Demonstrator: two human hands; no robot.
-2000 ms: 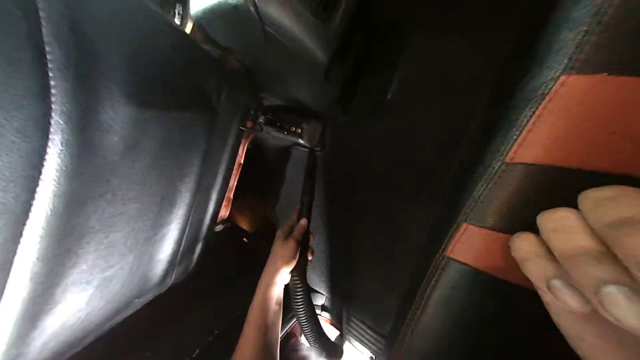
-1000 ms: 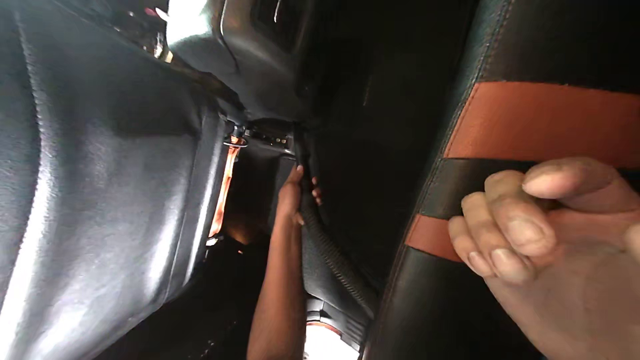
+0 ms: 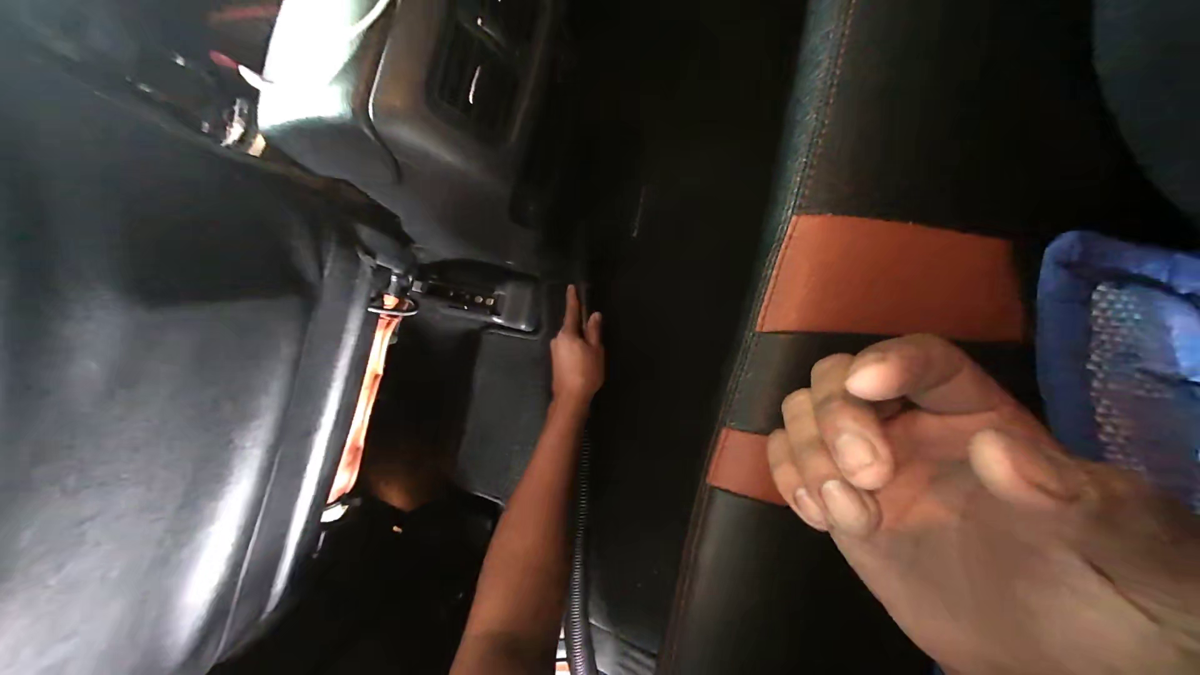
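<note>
My left hand (image 3: 577, 361) reaches in from the bottom to the middle of the head view. It is closed round the dark upper part of a ribbed vacuum hose (image 3: 579, 525), with one finger stretched forward. The hose end beyond the fingers is lost in the dark. Just left of the fingers lies a black plastic floor-level panel (image 3: 478, 302) at the foot of the centre console. My right hand (image 3: 900, 469) is at the right, in front of the black and orange car seat (image 3: 891, 277), palm showing, fingers loosely curled, holding nothing that can be seen.
A black leather seat back (image 3: 159, 403) fills the left side. The console with an air vent (image 3: 483, 70) stands at the top. An orange strip (image 3: 361, 412) runs along the seat edge. A blue padded item (image 3: 1069, 347) lies at the far right. The footwell is very dark.
My left hand has moved up, closer to the panel at the console's foot. My right hand has turned to show its palm. The view has shifted, bringing in the blue padded item.
</note>
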